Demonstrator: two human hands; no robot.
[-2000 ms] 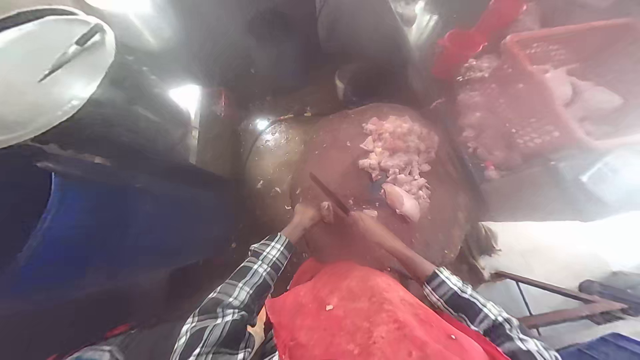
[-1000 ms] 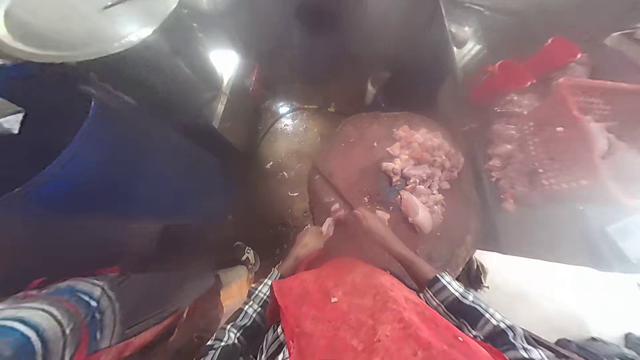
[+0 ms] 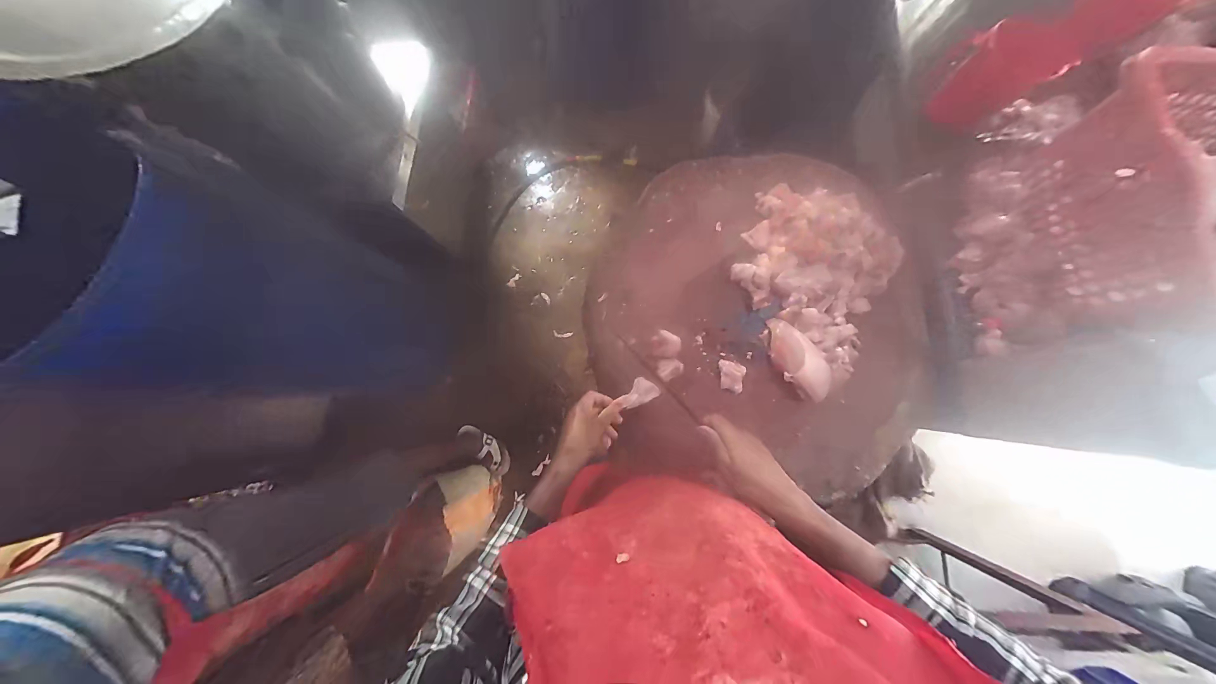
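Observation:
My left hand (image 3: 591, 427) pinches the end of a strip of pale raw meat (image 3: 640, 391) at the near left edge of a round chopping block (image 3: 703, 256). My right hand (image 3: 727, 446) grips a knife (image 3: 662, 380), whose blade points away to the left and lies against the strip. Small cut pieces (image 3: 667, 344) rest just beyond the blade, and one more piece (image 3: 731, 375) sits to its right. Farther right on the block, a larger smooth piece of meat (image 3: 800, 361) touches a heap of cut raw meat (image 3: 822, 252). The heap is near neither hand.
A large blue barrel (image 3: 275, 294) stands at left. A pink-red plastic basket (image 3: 1154, 142) and more meat pieces (image 3: 1026, 237) are at right, below a red container (image 3: 1035, 57). Another person's striped sleeve or garment (image 3: 104, 589) shows at lower left. Haze blurs the view.
Separate small pieces now lie beside the knife blade. A striped garment, absent two seconds ago, has come into view at lower left. The view has shifted.

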